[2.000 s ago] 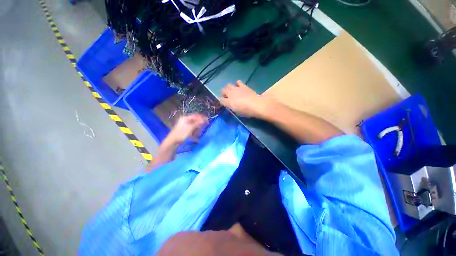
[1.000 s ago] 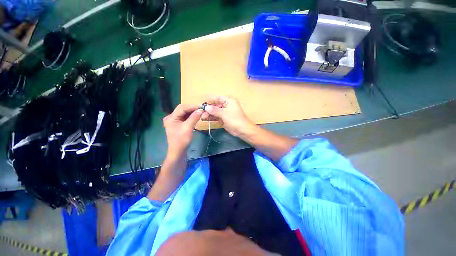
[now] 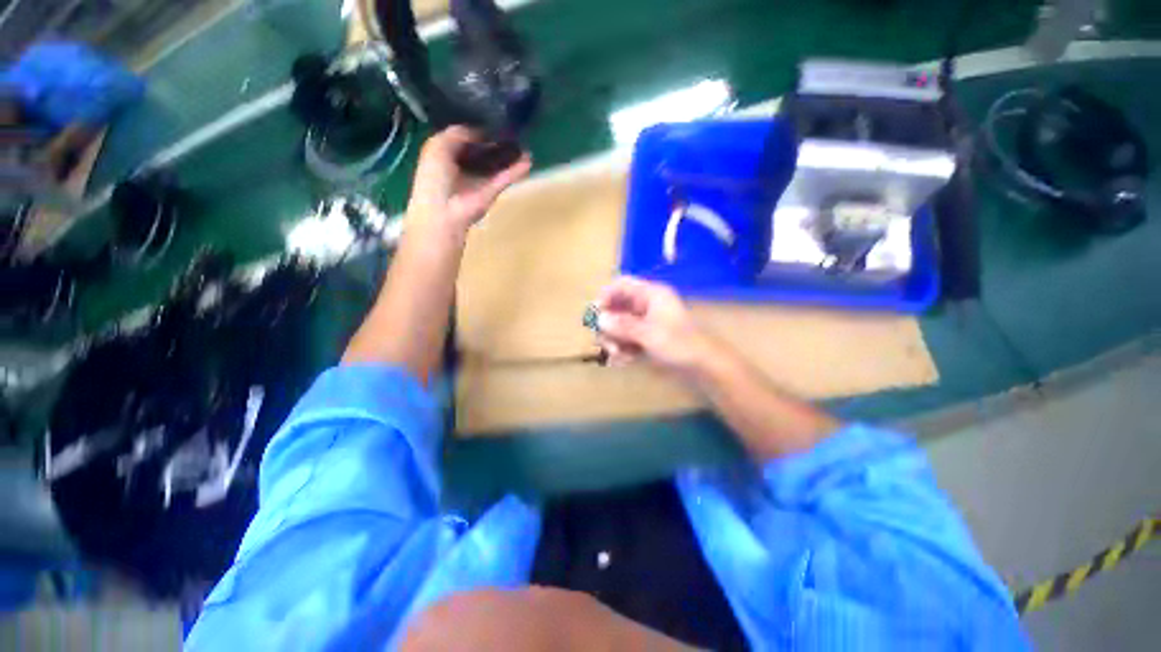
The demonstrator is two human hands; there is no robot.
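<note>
My left hand [image 3: 461, 185] is raised over the back edge of the cardboard sheet [image 3: 548, 255], gripping the lower black ear cup of a headset [image 3: 494, 79]. The headset's curved band and other cup stand above the hand, blurred. My right hand [image 3: 649, 325] is over the middle of the sheet, with a small green circuit board [image 3: 592, 318] pinched at its fingertips. A thin dark cable runs left from near these fingers across the sheet.
A blue tray [image 3: 649, 283] at the back right holds pale-handled pliers [image 3: 700, 226] and a silvery screw feeder [image 3: 847, 178]. A black cable bundle [image 3: 140, 446] lies left. Other headsets [image 3: 1076, 159] stand on the green belt. A person's blue sleeve [image 3: 70, 87] shows at far left.
My hands were together at the board over the sheet; my left hand has moved up and away to a headset, now gripped. My right hand has moved right with the board.
</note>
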